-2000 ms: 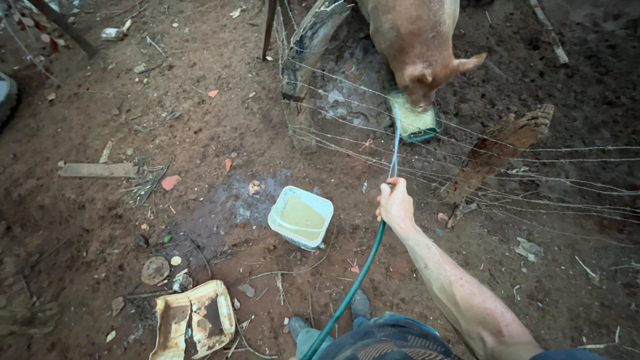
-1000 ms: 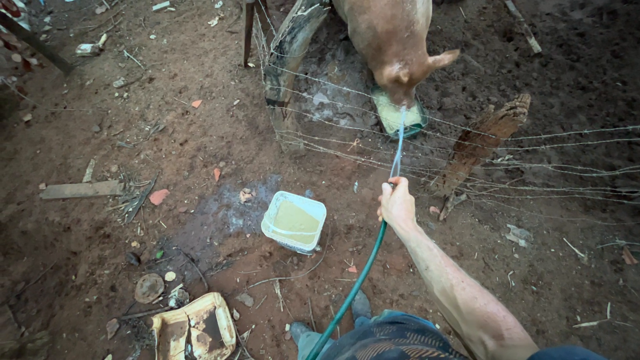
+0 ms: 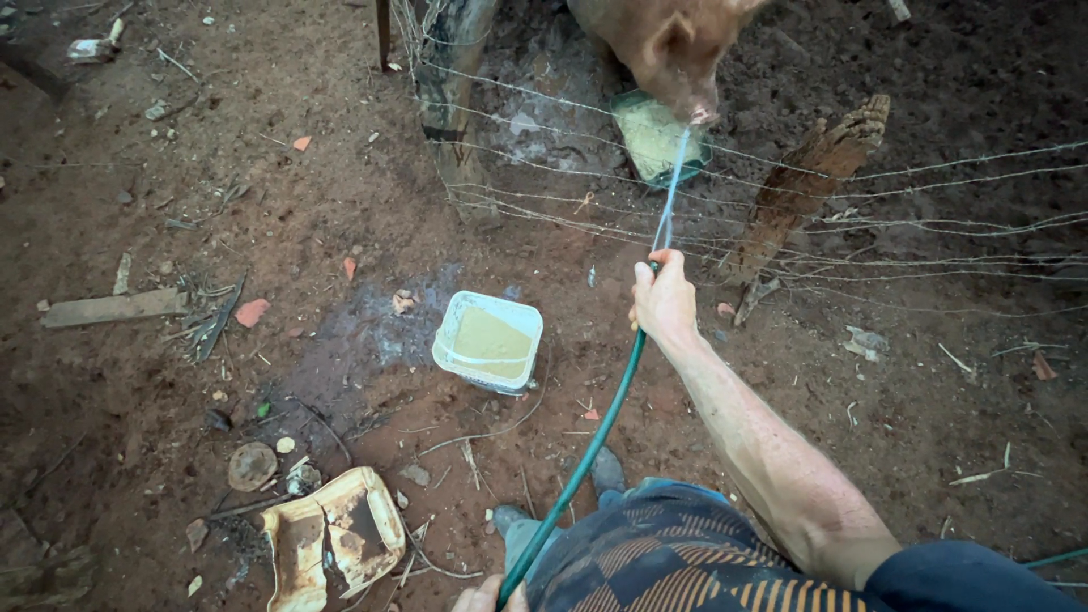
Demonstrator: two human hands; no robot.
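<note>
My right hand [image 3: 665, 299] grips a green garden hose [image 3: 586, 463] close to its end. A stream of water [image 3: 671, 191] leaves the hose, passes the barbed wire and reaches a pig's snout. The brown pig [image 3: 680, 51] holds its head over a green trough [image 3: 659, 140] containing pale, yellowish matter. At the bottom edge, partly cut off, my left hand [image 3: 490, 595] is closed around a lower part of the hose. On the ground left of the hose stands a white plastic bucket [image 3: 489, 342] with yellowish liquid or mash inside.
Barbed wire strands [image 3: 960, 161] run between a thick wooden post [image 3: 455, 110] and a leaning, weathered stump [image 3: 803, 191]. A broken, dirty plastic container [image 3: 336, 540] lies at lower left, with a flat board [image 3: 115, 308] farther up. Twigs and red shards litter the dirt.
The pig's head has shifted slightly to the right over the trough, and more of the mash shows. My right hand still directs the water there. My left hand has come into view at the bottom.
</note>
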